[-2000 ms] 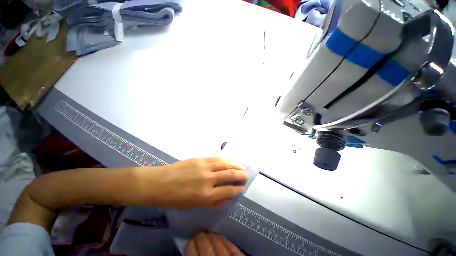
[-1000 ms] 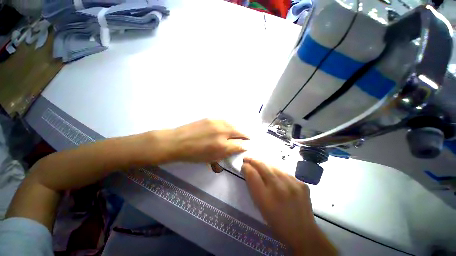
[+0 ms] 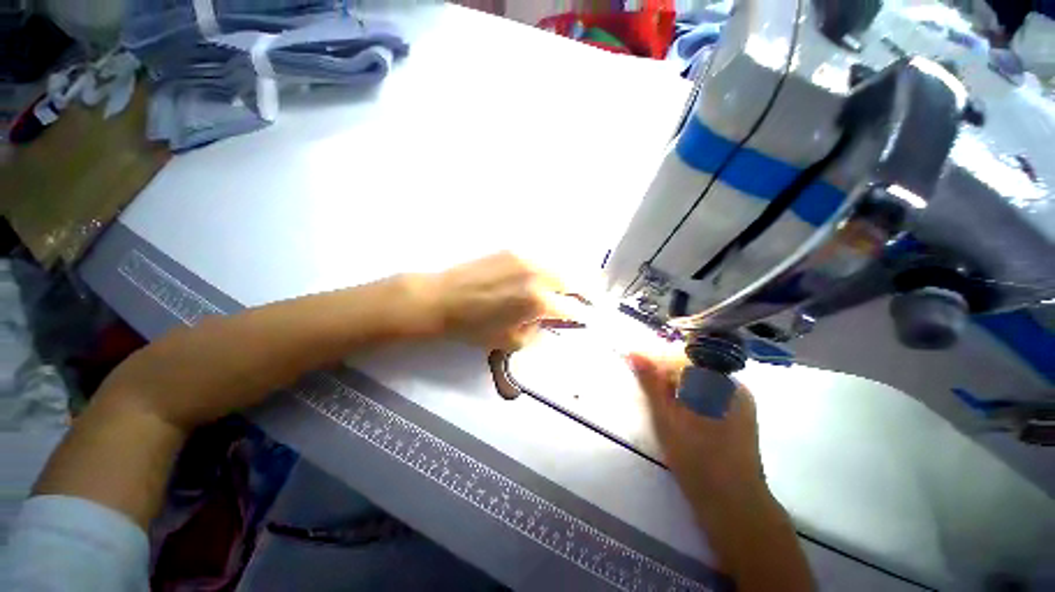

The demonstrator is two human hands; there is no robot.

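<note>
The white sewing machine head (image 3: 740, 150) with a blue stripe stands at the right. A pale piece (image 3: 604, 328), washed out by glare, lies at the presser foot (image 3: 654, 303). My left hand (image 3: 498, 303) is left of the presser foot, fingertips down at the piece's left end. My right hand (image 3: 694, 411) is on the near right side, fingertips at the piece, partly hidden behind a grey knob of the machine. The glare hides the piece's edges and the exact finger contact.
Tied blue-grey bundles (image 3: 220, 69) lie at the far left of the table. A ruler strip (image 3: 440, 468) runs along the near edge. Grey-blue cut pieces (image 3: 312, 544) are on the lap below. A red item (image 3: 631, 29) is behind the table.
Both hands have moved from the table's near edge up to the presser foot with the pale piece. Since the middle frame, my right hand has moved right, and the hands are farther apart.
</note>
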